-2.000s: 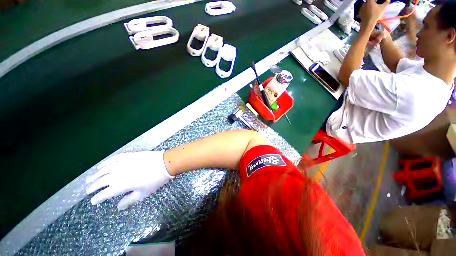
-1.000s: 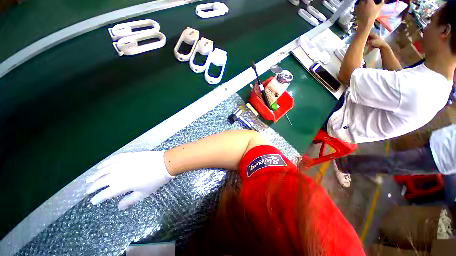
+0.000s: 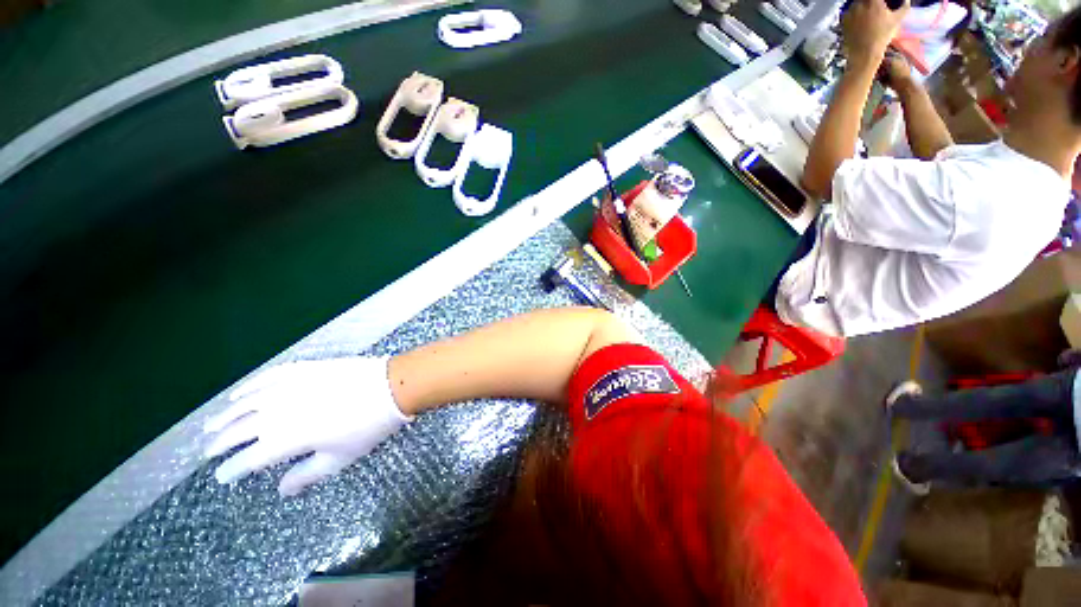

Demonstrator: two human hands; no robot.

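Observation:
My right hand (image 3: 311, 421), in a thin white glove, lies flat, palm down, on the silvery bubble wrap mat (image 3: 474, 338). Its fingers are spread towards the left and it holds nothing. My left hand is not in view. Beyond the pale side rail (image 3: 409, 282), white loop-shaped plastic housings lie on the dark green conveyor belt (image 3: 213, 255). Three lie side by side in a slanting row (image 3: 445, 145), two lie together further left (image 3: 288, 100), and a single one (image 3: 479, 27) lies near the far rail.
A red parts bin (image 3: 644, 246) holds a bottle (image 3: 661, 204) and a dark stick. A hammer (image 3: 569, 282) lies beside it at the mat's end. A flat pale piece (image 3: 358, 590) shows at the bottom edge. At right sits a person in white (image 3: 936, 243) beside a smartphone (image 3: 773, 181).
The housings on the belt have moved left and slightly towards me. My right hand has not moved. Another person's legs have come into view at the right.

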